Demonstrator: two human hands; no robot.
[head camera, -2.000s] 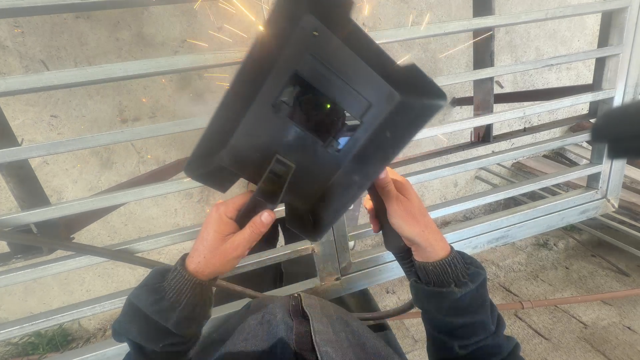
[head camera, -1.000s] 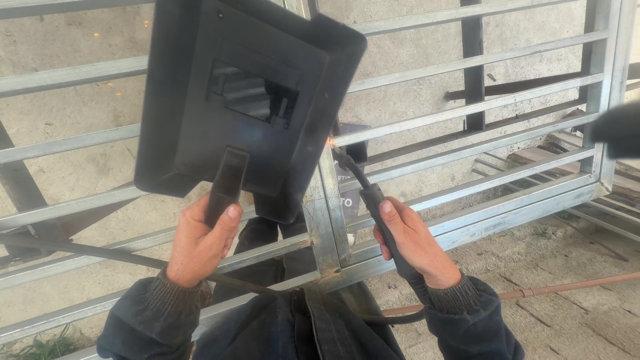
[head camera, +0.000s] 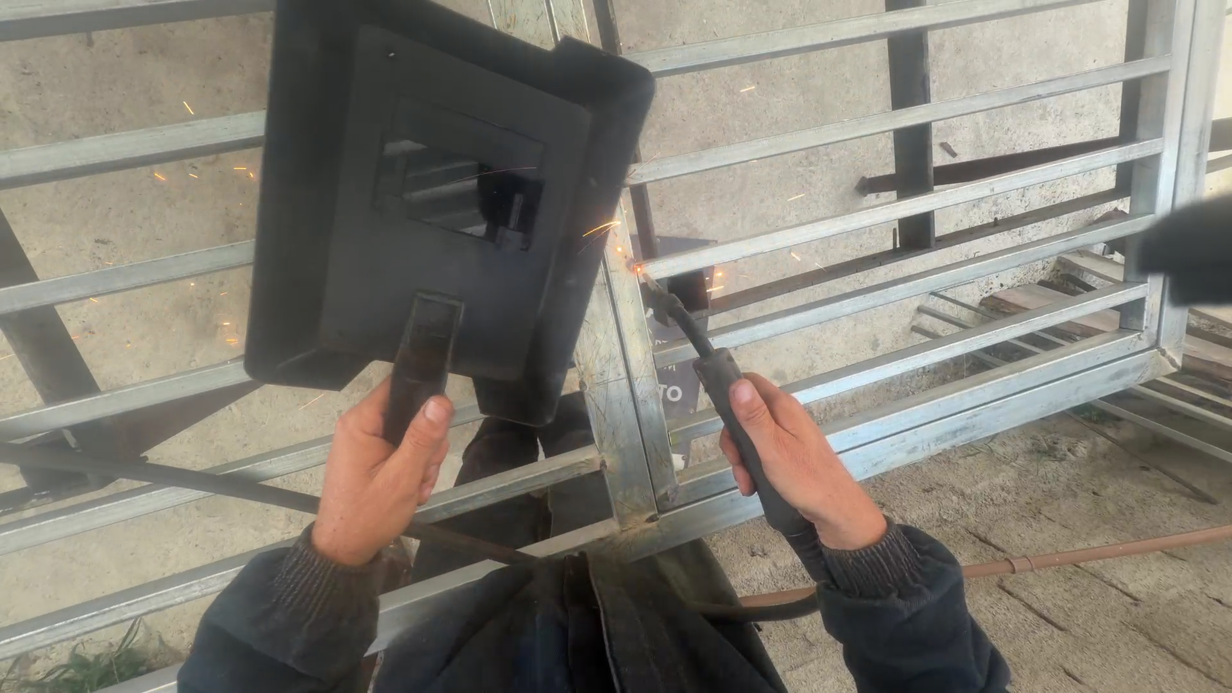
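My left hand (head camera: 385, 472) grips the handle of a black handheld welding shield (head camera: 452, 308), whose dark window faces me. The shield hides part of the metalwork behind it. In my right hand (head camera: 804, 452) is a MIG welding torch (head camera: 736, 414), its neck pointing up and left. The torch tip lies at the joint between an upright of the galvanized steel frame (head camera: 616, 385) and a horizontal square bar (head camera: 818, 223). An orange glow and small sparks show at that spot, with more sparks scattered left of the shield.
Horizontal bars run across the view over concrete. A black cable (head camera: 221, 484) crosses at lower left, and a brown hose (head camera: 1088, 553) lies at lower right. Below the frame stands a board (head camera: 679, 395) bearing writing. A dark blurred object (head camera: 1189, 252) juts in at the right edge.
The shield has moved left from its place two seconds ago, where it covered the torch tip, leaving the tip and joint in sight. Fresh sparks show compared with one second ago.
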